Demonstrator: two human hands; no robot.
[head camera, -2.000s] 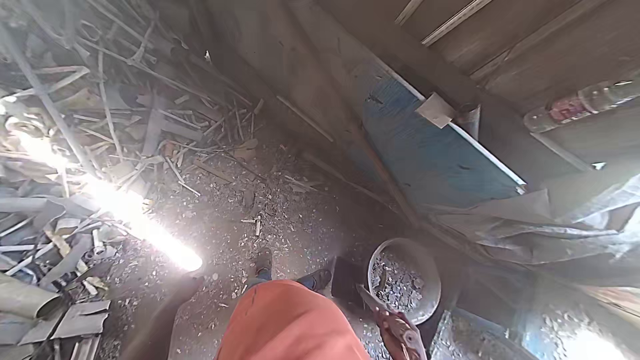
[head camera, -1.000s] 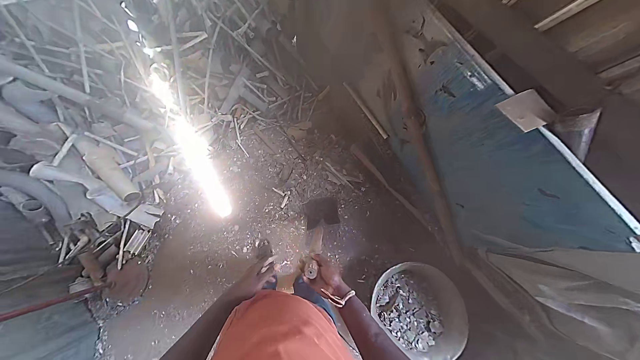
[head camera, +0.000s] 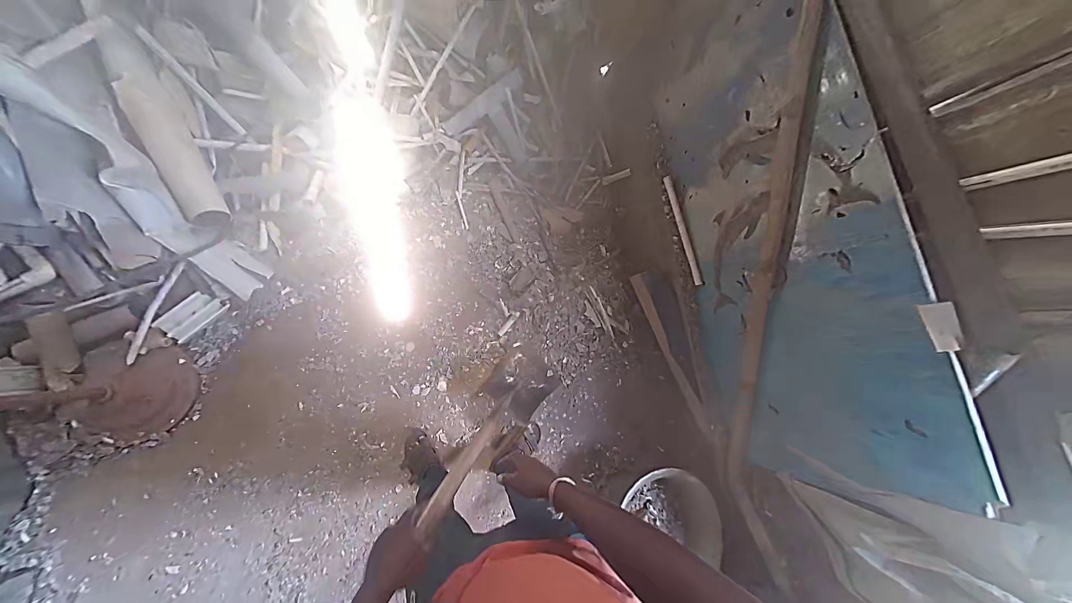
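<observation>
A long wooden-handled tool with a dark metal blade, perhaps a hoe, slants over the littered ground in front of my feet. Its blade is at the far end, over scattered chips. My left hand is closed around the near end of the handle. To the right of the handle, my right hand, with a light band at the wrist, is low by my foot; its fingers are partly hidden and blurred, so a grip cannot be made out. A pale bucket holding chips stands right of my right forearm.
Pipes and scrap strips are heaped at the upper left, with a rusty round disc below them. A blue painted panel leans at the right behind a wooden pole. Bright glare hides part of the heap.
The view has shifted. The bladed tool was upright between both hands one second ago and now slants. My left hand has moved down its handle; my right hand has moved forward, away from my body.
</observation>
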